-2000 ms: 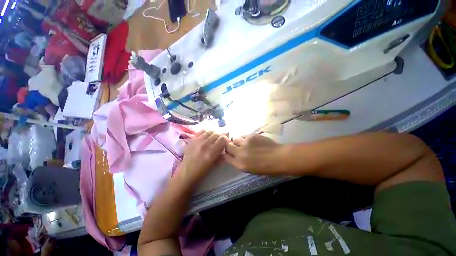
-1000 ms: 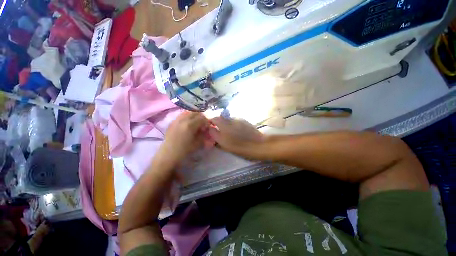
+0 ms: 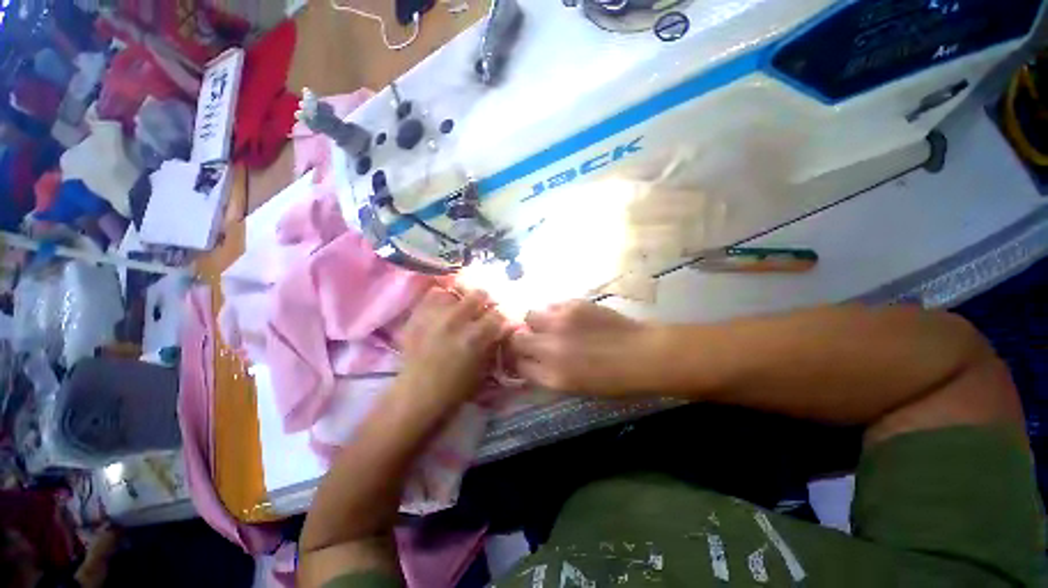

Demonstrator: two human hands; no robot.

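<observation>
The pink and white garment piece (image 3: 333,287) lies bunched left of the needle and hangs over the table's front edge. My left hand (image 3: 454,339) lies on the cloth just in front of the presser foot, fingers pinching the pink fabric edge. My right hand (image 3: 580,347) is beside it, fingertips closed on the same cloth. The fingertips nearly touch, and the cloth between them is partly hidden. The white sewing machine head (image 3: 644,126) is above my hands; glare from its lamp hides the needle area.
Snips with a green and orange handle (image 3: 758,260) lie right of the needle. A pink strip (image 3: 201,425) hangs over the wooden left end. Red cloth (image 3: 264,98) and a white box (image 3: 218,109) lie behind the machine. Another person's hand (image 3: 94,554) shows low at left.
Both hands have moved slightly toward me and to the right from a second ago. The pink cloth has shifted and spread toward the front edge, with more hanging below my left hand.
</observation>
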